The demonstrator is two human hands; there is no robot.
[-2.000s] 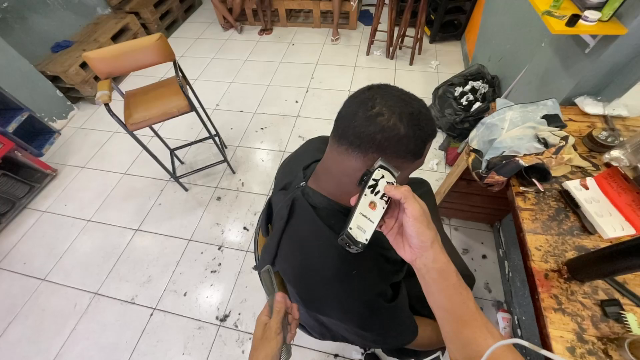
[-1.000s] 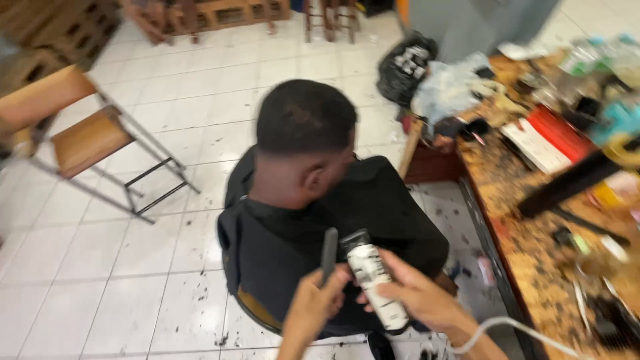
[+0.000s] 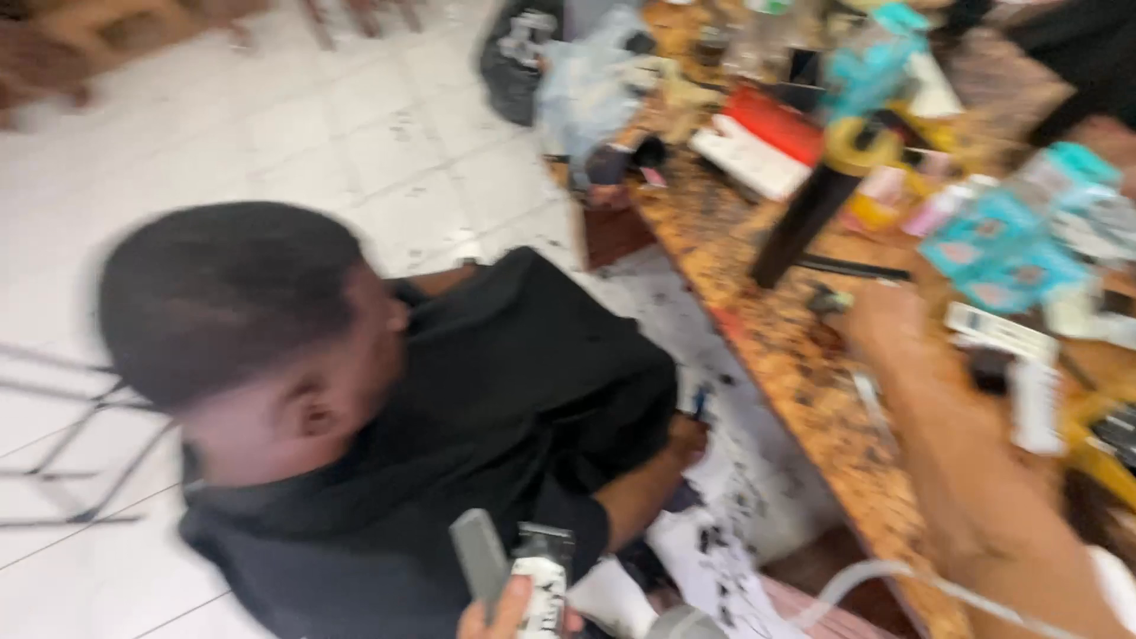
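Note:
At the bottom centre of the head view, my left hand [image 3: 508, 612] holds a grey comb [image 3: 480, 555] and a white hair clipper [image 3: 540, 577] side by side. My right hand [image 3: 883, 319] is over the wooden table [image 3: 781, 373], its fingers at a small dark item [image 3: 830, 303] near a black stick-like tool [image 3: 852, 267]; blur hides whether it grips anything. A seated person [image 3: 240, 311] with short dark hair and a black cape [image 3: 497, 382] is at the left, facing right. The clipper and comb lie in front of the cape in this view.
On the table stand a black cylinder [image 3: 803, 222], a red and white box [image 3: 763, 146], turquoise packs [image 3: 1003, 248] and a white item [image 3: 1036, 404]. A white cable [image 3: 874, 568] crosses the lower right. Plastic bags [image 3: 590, 93] sit by the table's far end. A chair's metal legs [image 3: 89, 399] show at left.
The clipper, earlier in my right hand, is now in my left with the comb. My right hand has moved right, over the table. The view has swung toward the table.

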